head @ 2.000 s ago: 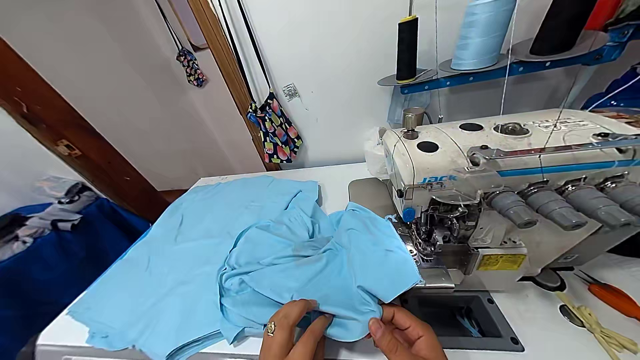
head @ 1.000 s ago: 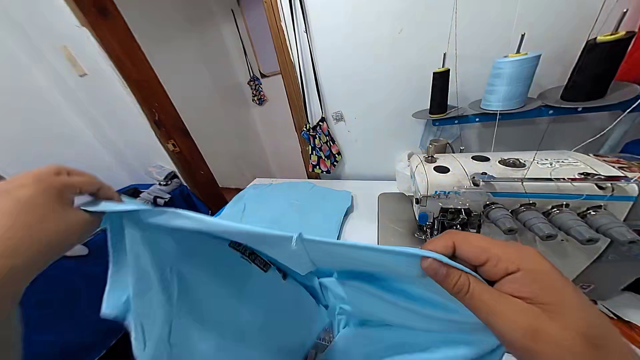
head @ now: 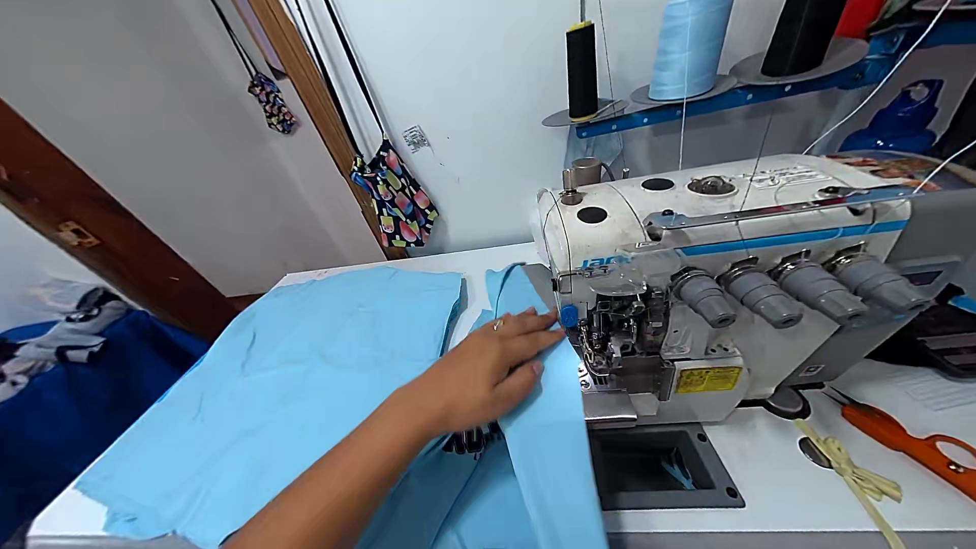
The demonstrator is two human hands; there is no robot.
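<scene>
A light blue knit fabric piece point(head: 545, 427) with dark print lies along the left side of a white Jack overlock sewing machine point(head: 724, 206), its edge beside the presser foot area. My left hand point(head: 507, 358), with a ring on one finger, lies on top of this fabric, fingers stretched toward the needle area. Whether the fingers pinch any cloth cannot be told. My right hand is out of view. Left of the hand, a stack of light blue fabric pieces point(head: 305, 381) is spread on the white table.
Thread cones, including a light blue one point(head: 690, 49), stand on a blue rack above the machine. Orange-handled thread snips point(head: 900, 438) and a tied yellowish cord point(head: 850, 469) lie at the right. A dark recessed tray point(head: 663, 469) is below the machine head. Dark blue cloth point(head: 99, 412) hangs at the left.
The light blue piece, held up and stretched between both hands a second ago, now lies down beside the machine. My left hand has moved right onto it. My right hand has left the view.
</scene>
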